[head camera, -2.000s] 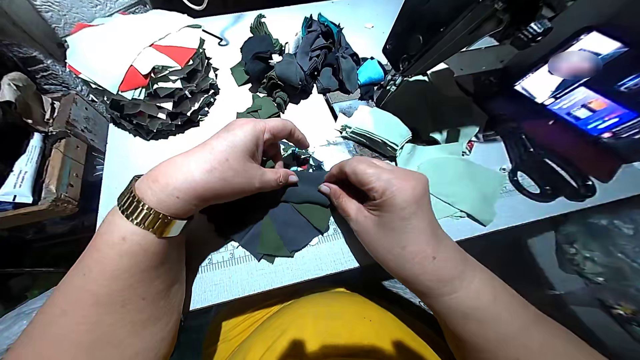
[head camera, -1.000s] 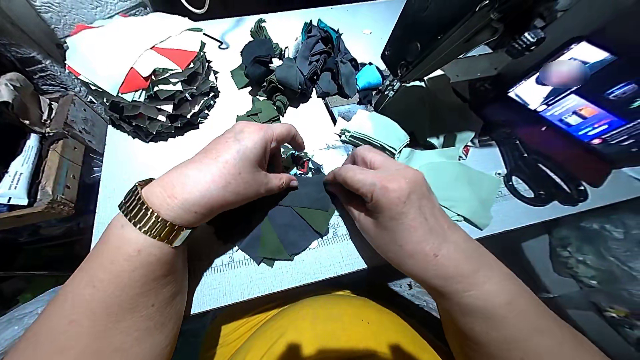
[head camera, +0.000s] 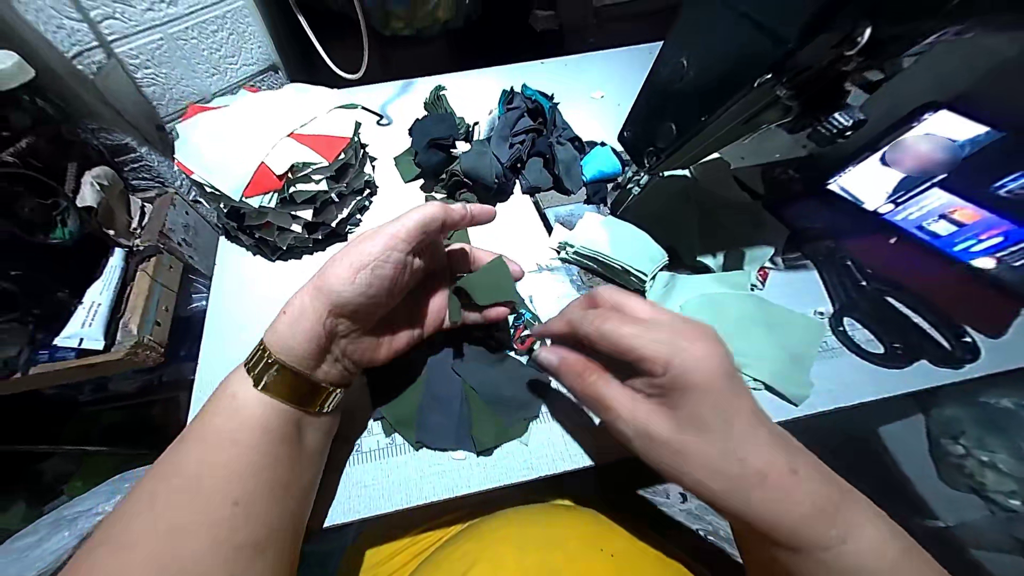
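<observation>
My left hand (head camera: 376, 292), with a gold watch at its wrist, is turned partly palm up over the white table; a small olive-green fabric piece (head camera: 490, 286) lies across its fingers. My right hand (head camera: 640, 368) is just right of it, thumb and forefinger pinched together at the edge of a small red, teal and white patterned bit (head camera: 523, 332); whether they grip it is unclear. Below both hands, a fan-shaped round of dark grey and olive fabric wedges (head camera: 456, 396) lies near the table's front edge, its upper part hidden by my left hand.
A tall stack of pleated fabric rounds (head camera: 296, 200) stands at the left. Dark scraps (head camera: 520, 144) lie at the back, pale green fabric pieces (head camera: 744, 320) at right. Black-handled scissors (head camera: 904, 320), a lit phone (head camera: 936, 184) and a sewing machine (head camera: 704, 72) are on the right side.
Both hands were close together, pinching the dark fabric of the round. Now they are apart, my left hand has turned palm up, and an olive piece shows on its fingers.
</observation>
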